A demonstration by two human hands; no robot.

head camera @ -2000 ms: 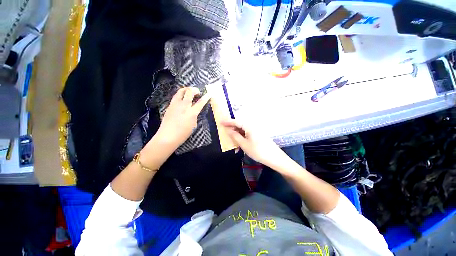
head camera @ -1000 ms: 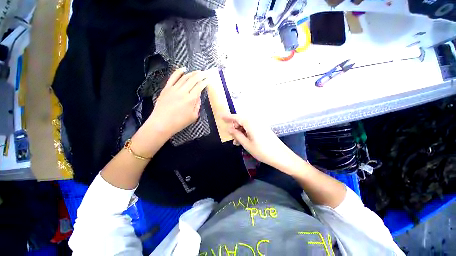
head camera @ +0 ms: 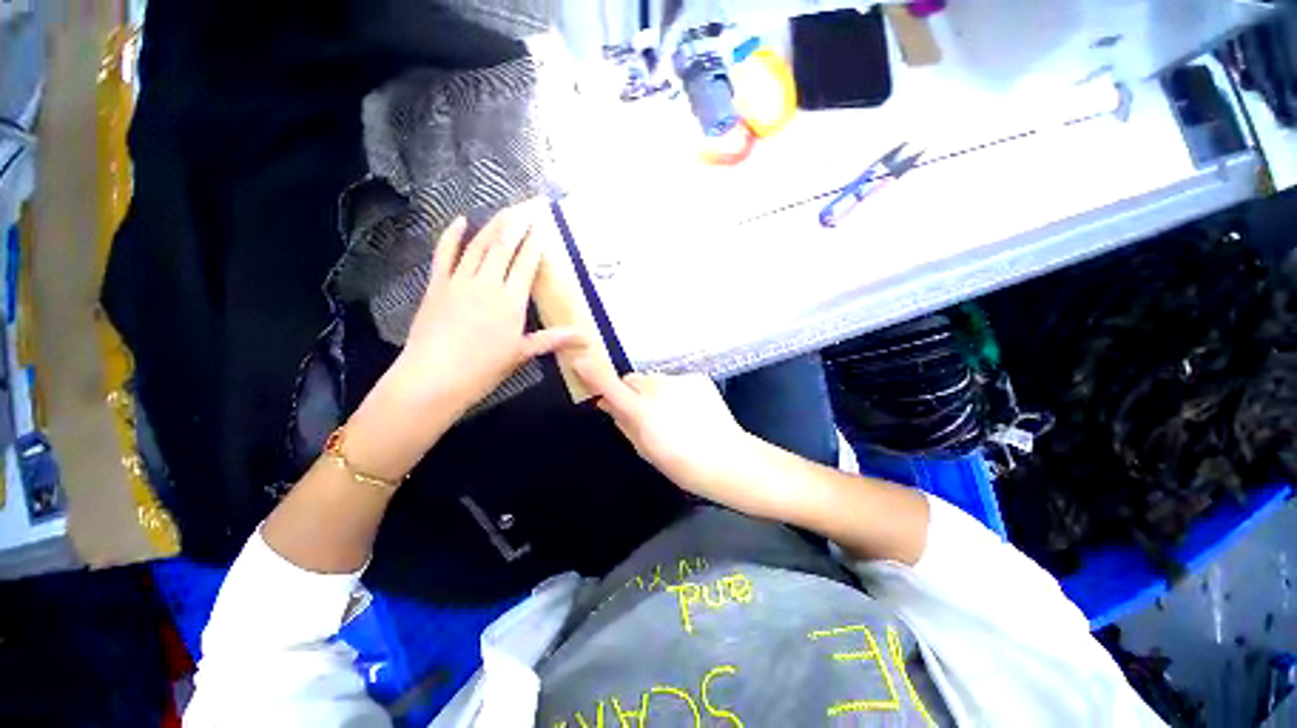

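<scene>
The black and grey checked jacket (head camera: 214, 213) lies on the table and hangs over its front edge. A tan card template (head camera: 565, 309) lies along the straight edge of the black front panel (head camera: 588, 285). My left hand (head camera: 477, 306) rests flat, fingers spread, over the grey checked cloth (head camera: 448, 135) and the template's left side. My right hand (head camera: 669, 420) is at the template's lower end, fingertips curled at the panel edge. Whether a small marking tool is in those fingertips cannot be told.
Thread snips (head camera: 868, 188) lie right of my hands. Orange and yellow scissors handles (head camera: 768, 93) and a flat black rectangle (head camera: 841, 60) lie farther back. Cardboard with yellow tape (head camera: 78, 285) stands left. Dark cloth pieces (head camera: 1166, 413) are heaped below right.
The view has shifted, so the table things sit farther left. My right hand has come down to the template's lower end, and my left thumb now reaches across the template.
</scene>
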